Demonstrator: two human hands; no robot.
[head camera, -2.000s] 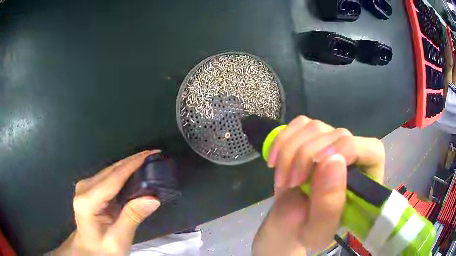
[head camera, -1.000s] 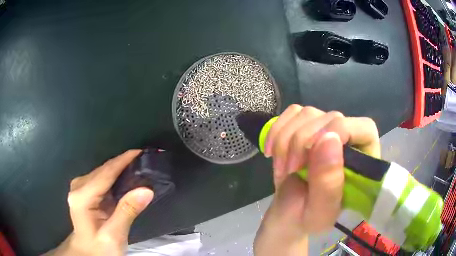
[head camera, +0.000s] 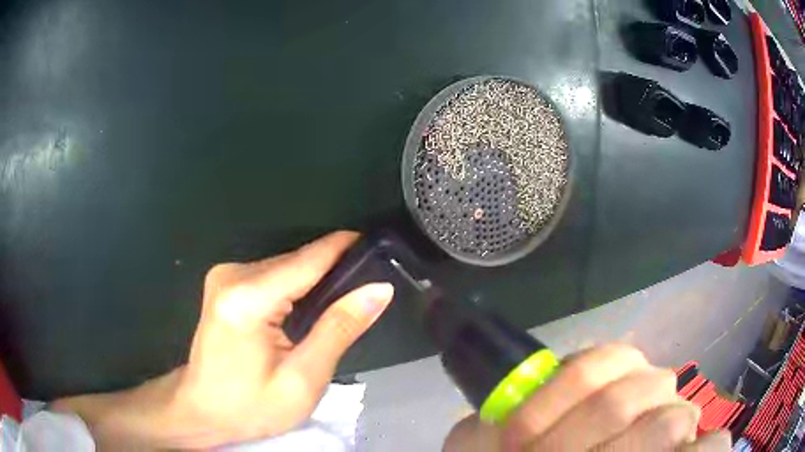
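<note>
My left hand (head camera: 274, 331) holds a black plastic housing (head camera: 357, 265) between thumb and fingers, below and left of the round tray. My right hand (head camera: 609, 402) grips the electric screwdriver (head camera: 485, 349), whose black nose and green ring show; its rear is out of the picture. The thin silver bit points up-left, with its tip at the housing's near face. Whether a screw is on the tip is too small to tell. The round grey screw tray (head camera: 413, 190) has silver screws (head camera: 507, 110) heaped along its top and right, with perforated plate showing at the lower left.
Several black housings (head camera: 653, 101) stand on the bench mat (head camera: 221, 132) at the upper right. A red-orange parts tray (head camera: 761, 177) with black parts is at the right end. The bench's near edge runs below my hands. Red trays (head camera: 706, 402) are beyond it at the lower right.
The screwdriver has left the screw tray and moved down-left to the housing. My left hand has brought the housing right and tilted it. The view has shifted, so the tray appears further right.
</note>
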